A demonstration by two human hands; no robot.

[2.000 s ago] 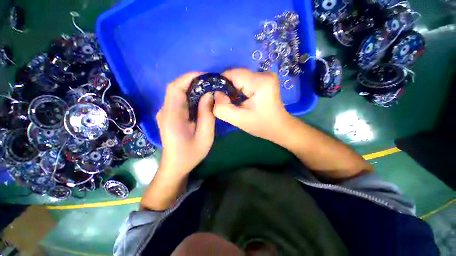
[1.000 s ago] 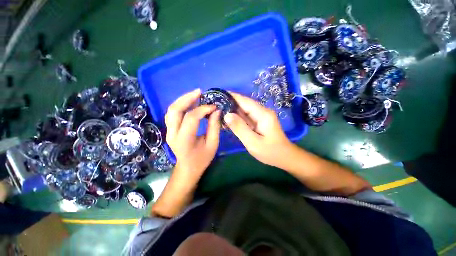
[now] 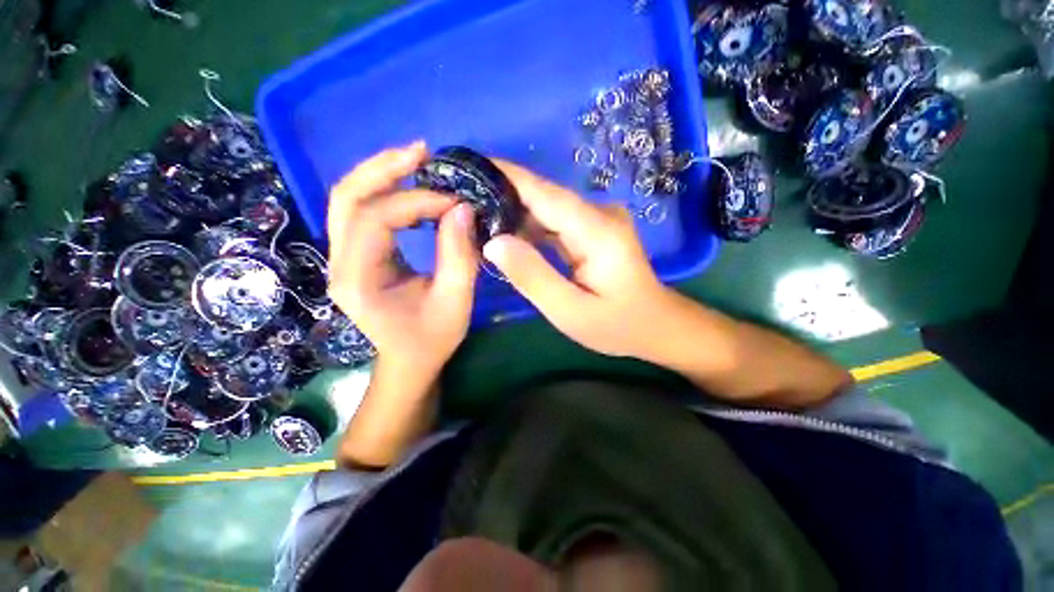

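Note:
A dark round wired unit is held tilted over the near edge of the blue plastic tray. My left hand grips its left side, with the thumb and fingertips at its near face. My right hand holds its right side, with the thumb near its lower edge. Whether a small part is between the fingertips cannot be told. A loose cluster of silvery coil springs lies at the right side of the tray.
A large pile of round units lies left of the tray on the green work surface. A smaller pile of units lies to the right, one unit beside the tray wall. A clear plastic bag shows at the top right.
Both hands still hold the unit, which has turned from facing up to a steeper tilt. The camera view has shifted, so tray and piles sit differently in the picture.

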